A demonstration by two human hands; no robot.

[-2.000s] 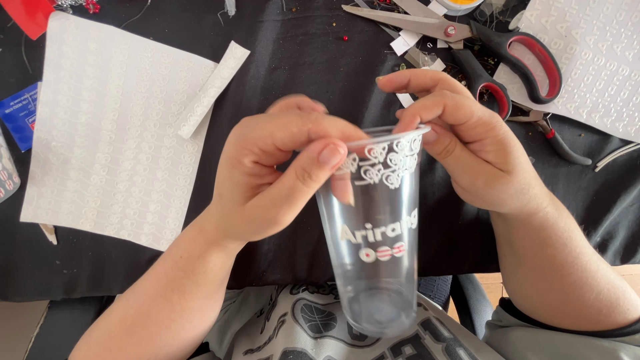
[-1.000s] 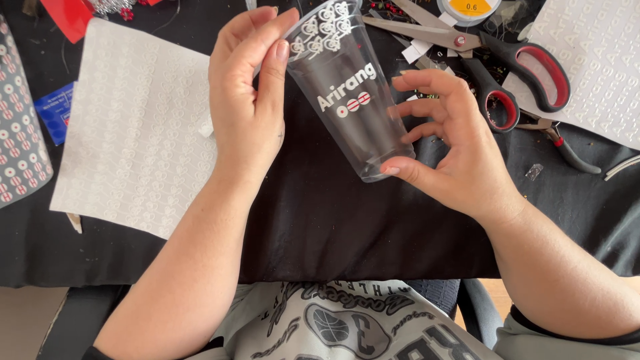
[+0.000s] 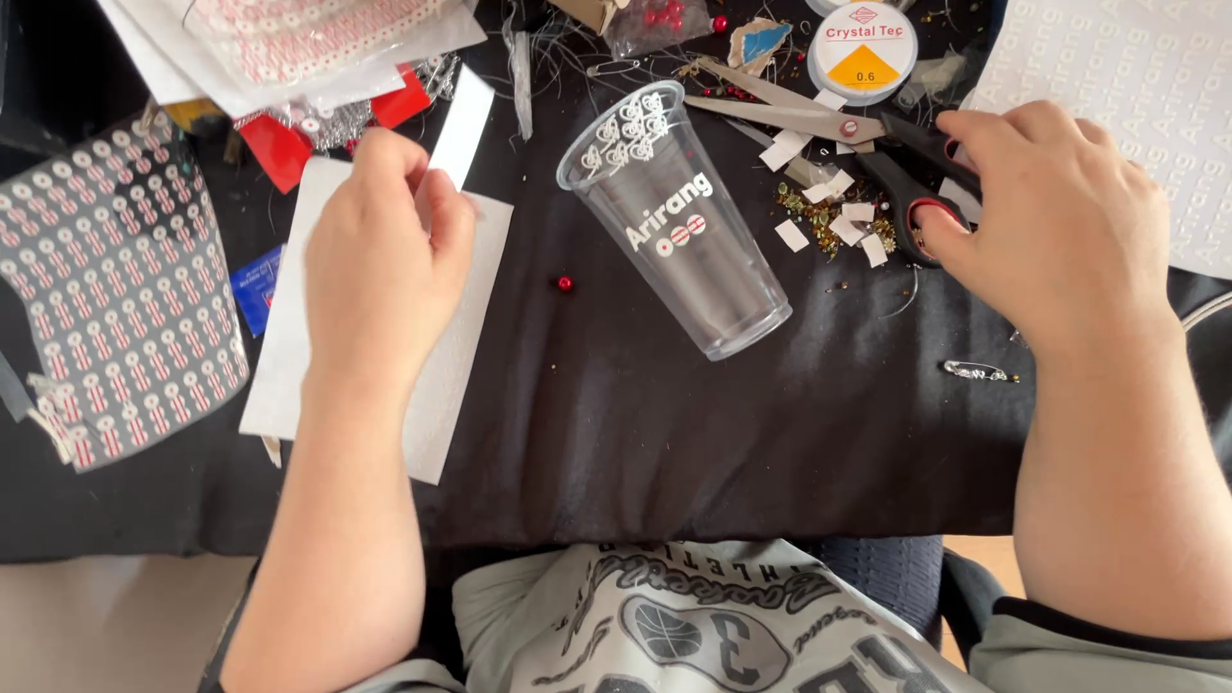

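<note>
My left hand [image 3: 390, 241] pinches a white paper strip [image 3: 462, 125] between thumb and fingers, above a white sheet [image 3: 457, 385]. My right hand [image 3: 1064, 217] is at the black and red handles of the scissors [image 3: 910, 164], its thumb by the lower loop; whether it grips them is unclear. The blades lie partly apart, pointing left. Between my hands a clear plastic cup [image 3: 707, 260] lies on its side, bearing white lettering, small round red-and-white marks and white patterns near the rim.
Around the scissors are small white paper bits [image 3: 847, 229], loose beads and a spool of line [image 3: 863, 53]. A patterned sticker sheet [image 3: 125, 289] lies at left, a lettered sheet [image 3: 1126, 125] at right. One red bead [image 3: 565, 283] and a safety pin [image 3: 977, 371] rest on the black cloth.
Both hands have let go of the cup, which now lies on the cloth. My left hand has moved left and taken up the paper strip; my right hand has moved right to the scissors' handles.
</note>
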